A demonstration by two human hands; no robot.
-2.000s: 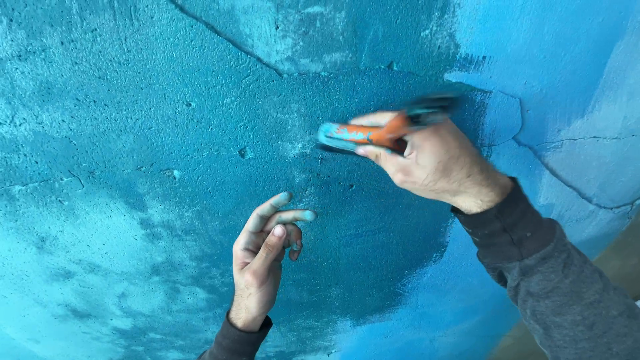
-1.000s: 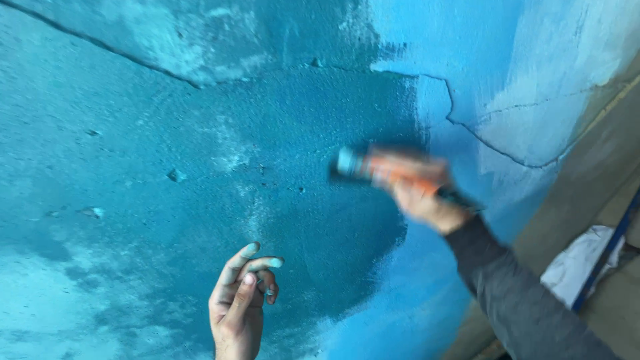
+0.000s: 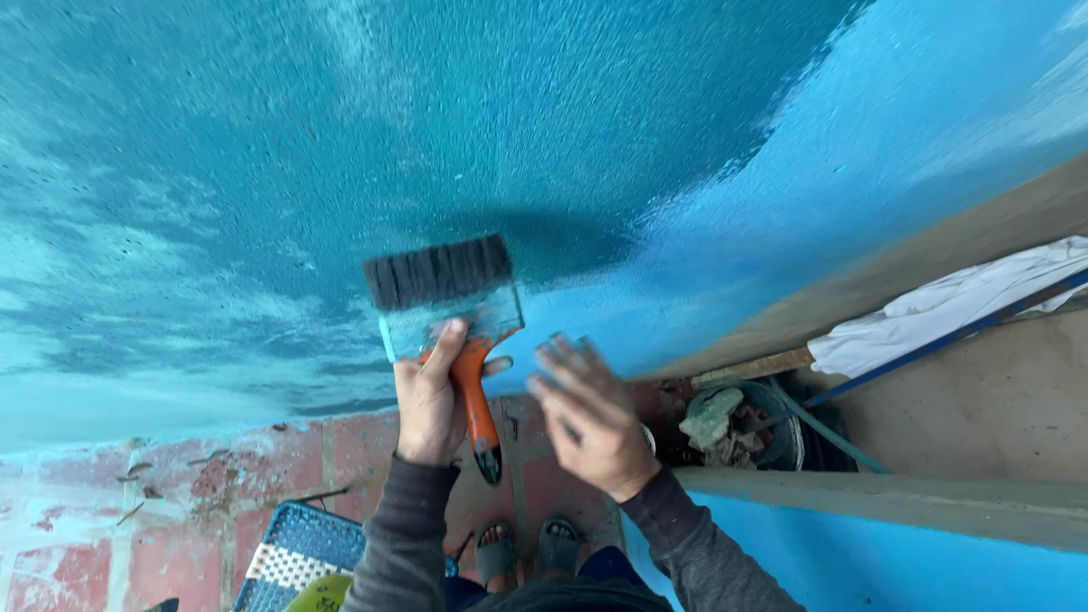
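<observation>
My left hand (image 3: pixel 432 399) grips a wide paintbrush (image 3: pixel 476 365) near its metal ferrule, thumb on the front. The brush has an orange handle with a dark tip pointing down and dark bristles pointing up, and its ferrule is smeared with light blue paint. Just right of the brush, my right hand (image 3: pixel 591 416) is held up with nothing in it, fingers extended and blurred. Behind and above both hands stands a wall (image 3: pixel 510 119) with dark teal, pale turquoise and brighter blue paint. Whether the bristles touch the wall cannot be told.
A woven blue and white seat (image 3: pixel 293 552) stands at the lower left on red floor tiles (image 3: pixel 174 561). At the right are a bucket (image 3: pixel 786 438) with rags in it, a white cloth (image 3: pixel 918 314) by a blue bar, and a low ledge (image 3: pixel 892 501). My sandalled feet show below.
The brush was in my right hand against the wall; now my left hand holds it and my right hand is empty. The view has tilted down to the floor.
</observation>
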